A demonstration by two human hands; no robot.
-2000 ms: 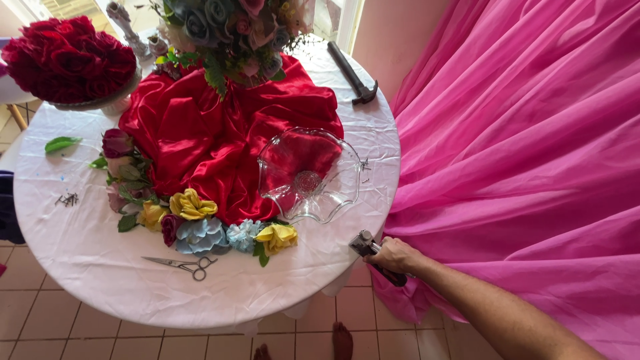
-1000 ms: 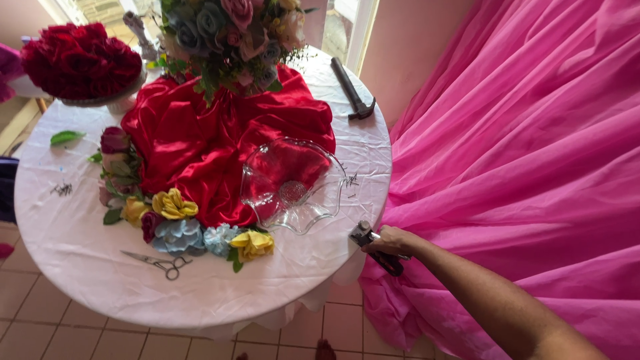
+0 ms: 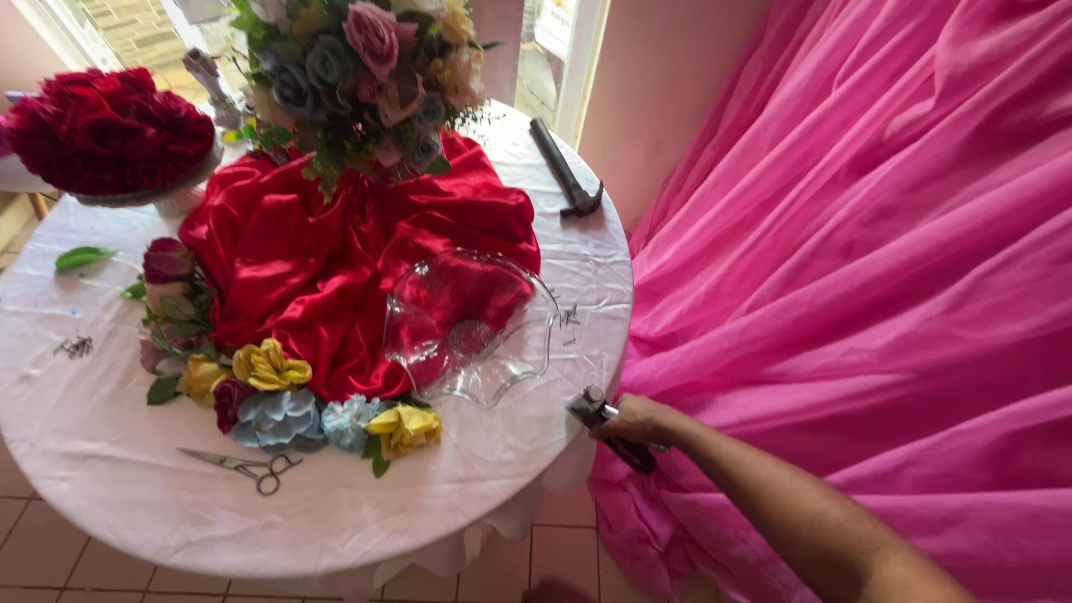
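Observation:
My right hand is closed around a dark staple gun at the right edge of the round table, whose white cloth lies beneath its front end. Pink drape fabric hangs directly beside and behind that hand. A clear glass bowl with a wavy rim rests partly on red satin cloth, up and left of the hand. Artificial flowers, yellow, blue and dark red, border the satin. Metal scissors lie in front of them. My left hand is out of the frame.
A claw hammer lies near the table's back right edge. Small nails or staples sit right of the bowl, with another pile at the left. A flower bouquet and red roses on a stand stand at the back.
The right hand stays on the staple gun at the table's right edge. The view has shifted slightly. The things on the table look unmoved.

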